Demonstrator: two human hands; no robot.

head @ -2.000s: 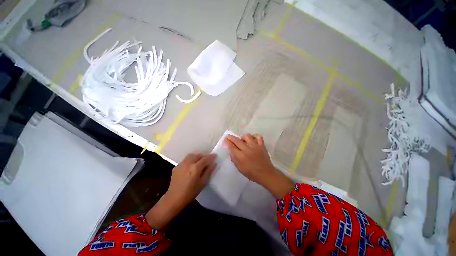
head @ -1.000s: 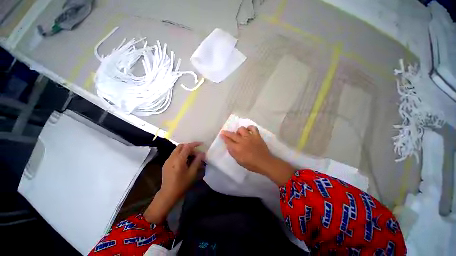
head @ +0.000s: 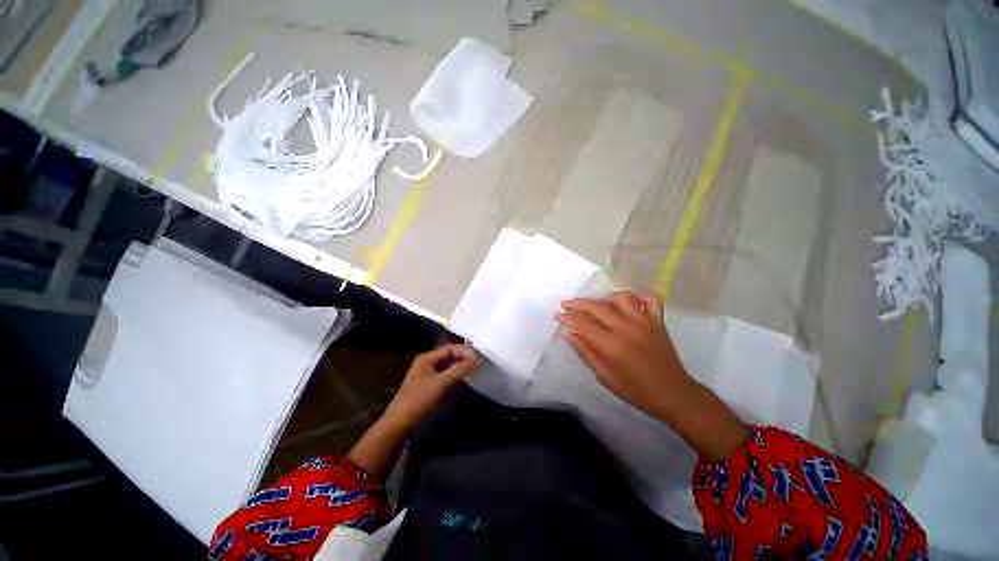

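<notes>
A white vest-shaped cut piece (head: 646,408) lies at the table's near edge, partly hanging over it toward my body. A strap end (head: 524,287) lies flat between my hands, with a fold or seam line across it. My left hand (head: 436,376) pinches the near left edge of the piece with thumb and fingers. My right hand (head: 627,348) lies palm down on the piece, fingertips on its surface right of the strap end. Whether the right fingers grip anything is hidden.
A bundle of long white strips (head: 298,164) and a small white fabric piece (head: 469,99) lie beyond my hands. Short strips (head: 918,208) are at right. Yellow tape (head: 701,186) marks the table. A stack of white panels (head: 197,384) sits lower left. A grey rag (head: 159,33) is far left.
My right hand has moved right along the piece, uncovering the strap end. My left hand has come back to the piece's edge and pinches it. The view has shifted slightly.
</notes>
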